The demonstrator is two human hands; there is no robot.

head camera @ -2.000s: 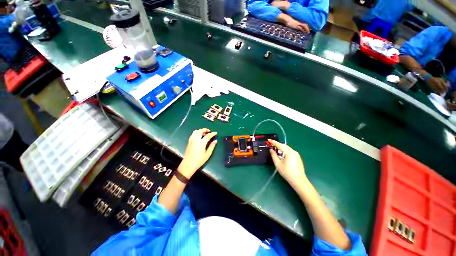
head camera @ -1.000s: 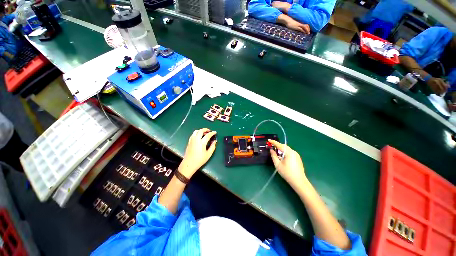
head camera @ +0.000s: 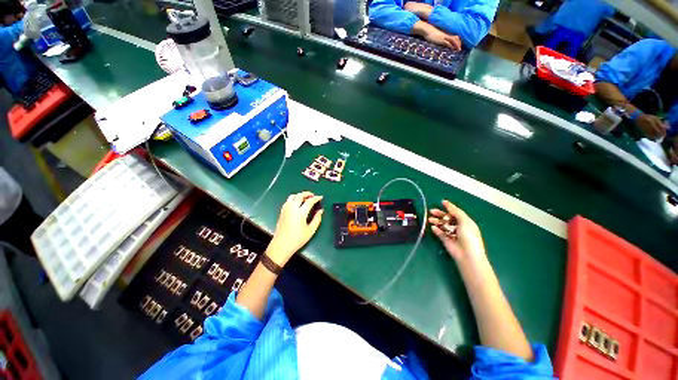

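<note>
The black assembly fixture point(head camera: 375, 223) with its orange section and small red detail lies on the green bench in front of me. A dark rectangular part sits in the orange section. Clear tubing point(head camera: 425, 215) loops over the fixture. My left hand point(head camera: 297, 219) rests at the bench's near edge left of the fixture, fingers curled around a small dark piece that is mostly hidden. My right hand point(head camera: 457, 234) is just right of the fixture, palm partly up, holding small copper-coloured parts in its curled fingers. Several loose copper-pink parts point(head camera: 324, 168) lie behind the fixture.
A blue dispenser box point(head camera: 230, 130) with a clear canister point(head camera: 212, 74) stands back left. White blister trays point(head camera: 97, 215) and a black tray point(head camera: 189, 274) are lower left. A red divided tray point(head camera: 632, 297) is at right. Blue-sleeved people sit opposite, beyond the conveyor strip point(head camera: 446, 126).
My right hand has moved off the fixture to the right and turned its palm up, showing small parts in it. My left hand has stayed. Small items on the far strip have shifted left.
</note>
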